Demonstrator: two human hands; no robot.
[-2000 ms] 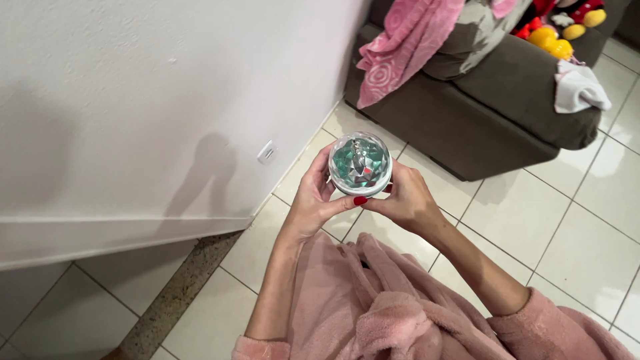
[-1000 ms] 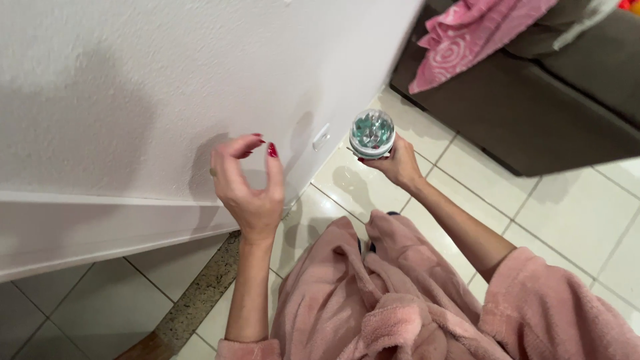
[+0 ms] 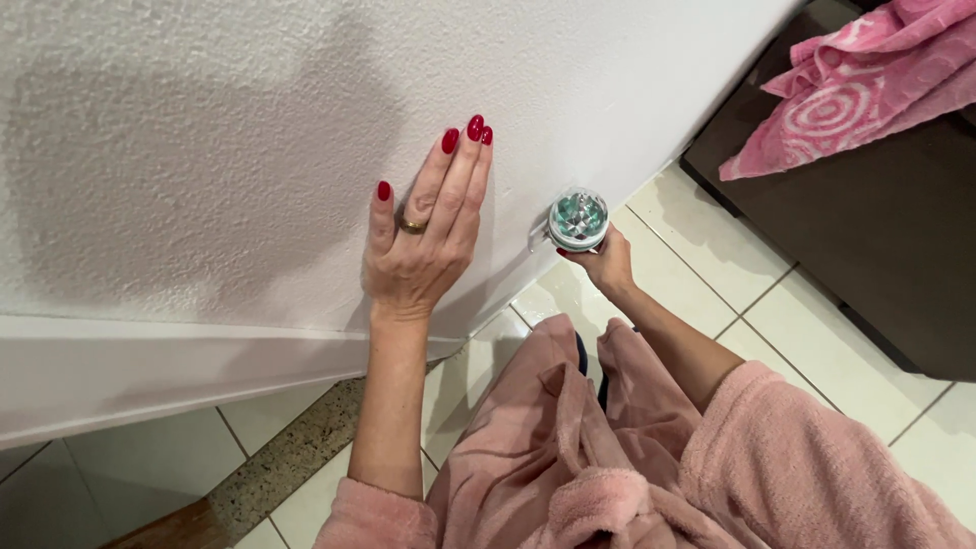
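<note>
My left hand point(image 3: 427, 229) lies against the textured white wall point(image 3: 252, 168), palm to the wall, with its fingers pointing up and away; it holds nothing. To its right, my right hand point(image 3: 610, 263) grips the base of a round lamp with a clear faceted dome point(image 3: 579, 217), greenish inside. The lamp is close to the wall, in front of the plate of a wall outlet point(image 3: 538, 238). The lamp and my hand hide most of that plate, so I cannot tell whether the lamp touches it.
A dark sofa point(image 3: 862, 252) stands at the right with a pink patterned towel point(image 3: 839, 107) draped over it. Pale floor tiles point(image 3: 679, 236) run between sofa and wall. A speckled stone threshold point(image 3: 290, 450) crosses the floor at lower left. My pink robe point(image 3: 564, 457) hangs below.
Two seconds ago both hands held the lamp. My left hand has let go and moved left onto the wall. My right hand has brought the lamp over to the outlet. The view has moved nearer the wall.
</note>
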